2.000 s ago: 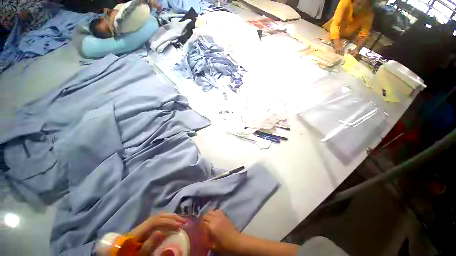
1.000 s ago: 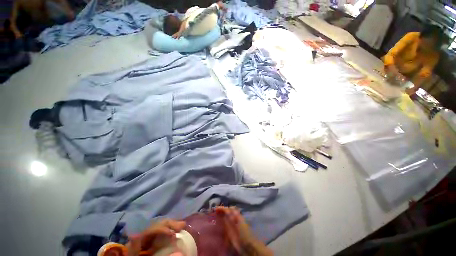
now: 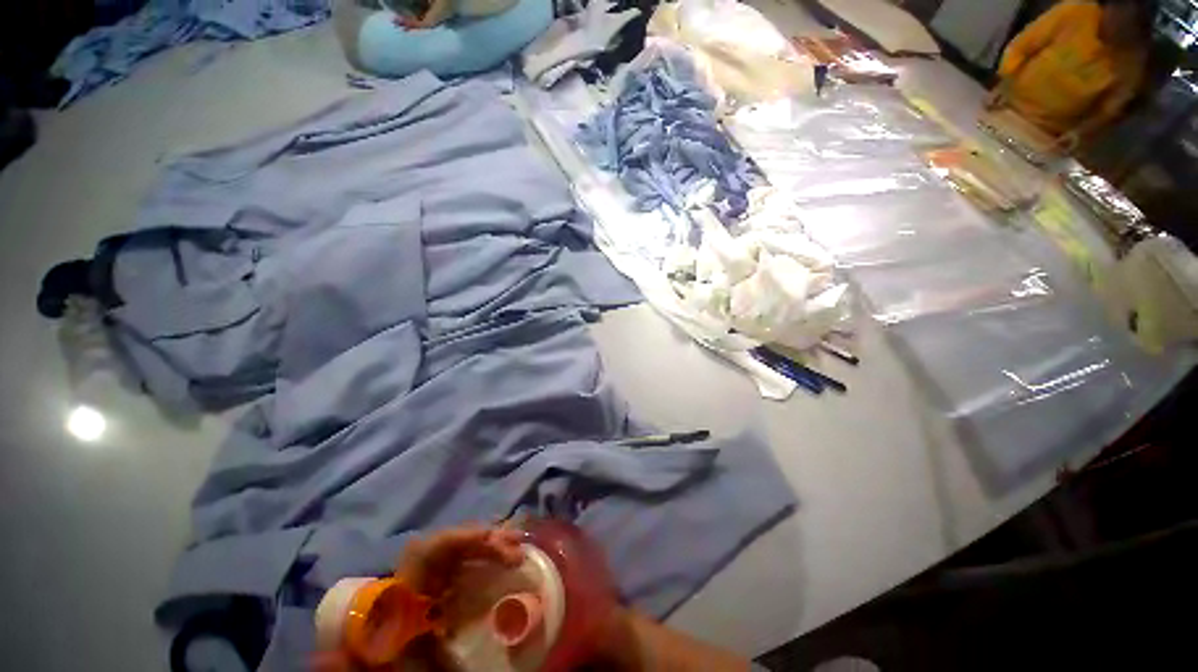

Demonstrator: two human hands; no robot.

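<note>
A translucent pink-red water bottle is at the bottom centre, seen from above, with its white lid and small raised pinkish spout facing up. My left hand is at the left edge of the lid, its fingers closed around an orange cap with a white part. My right hand is against the bottle's right side; its fingers are mostly hidden behind the bottle. Blue-grey garments lie in overlapping layers beyond and left of the bottle. A thin dark tool lies on a sleeve.
On the white table are a blue strip heap, crumpled white cloth, dark-blue pens and clear polybags. A light-blue cushion is at the far side. A person in yellow is at far right.
The view has shifted since the earlier frames, with the garments now higher in the picture. The lid and spout have come more fully into view. Both hands stay at the bottle.
</note>
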